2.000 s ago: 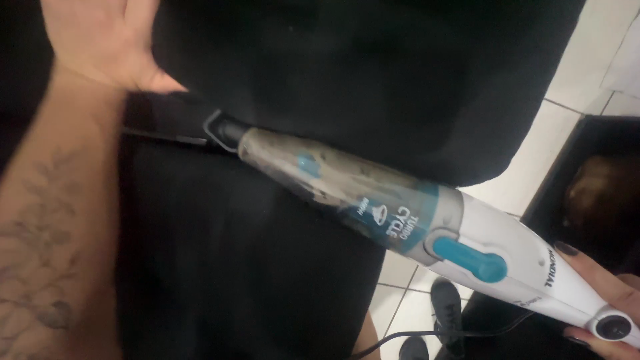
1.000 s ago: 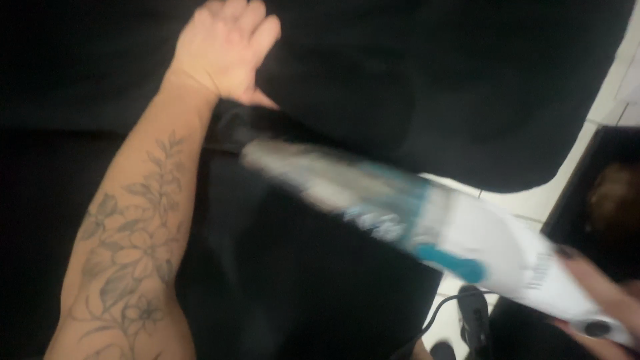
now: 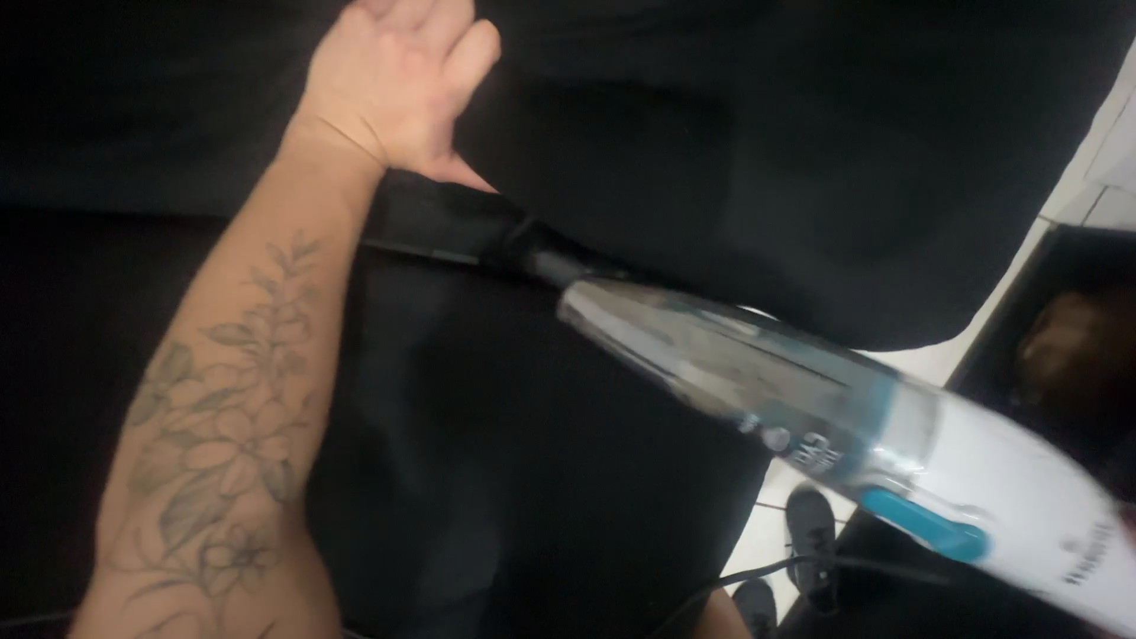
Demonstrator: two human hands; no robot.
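A white and teal Mondial handheld vacuum cleaner (image 3: pixel 1003 479) with a clear dust container lies slantwise across the right half of the view. Its black nozzle (image 3: pixel 559 257) points up and left at the seam of a black fabric-covered cushion (image 3: pixel 781 160). My left hand (image 3: pixel 399 80) rests on the black fabric above the nozzle, thumb spread toward it, fingers partly cut off by the top edge. Of my right hand (image 3: pixel 1125 524), only a blurred sliver shows at the right edge, by the vacuum's handle; its grip is mostly hidden.
A black power cord (image 3: pixel 781 565) curves below the vacuum. Dark shoes (image 3: pixel 810 541) stand on white floor tiles (image 3: pixel 1056 200). At the right, a brown, blurred thing (image 3: pixel 1074 346) lies on a dark surface.
My left hand has moved right along the black fabric, its forearm now reaching further into view. The vacuum's rear end and my right hand have slipped mostly past the right edge.
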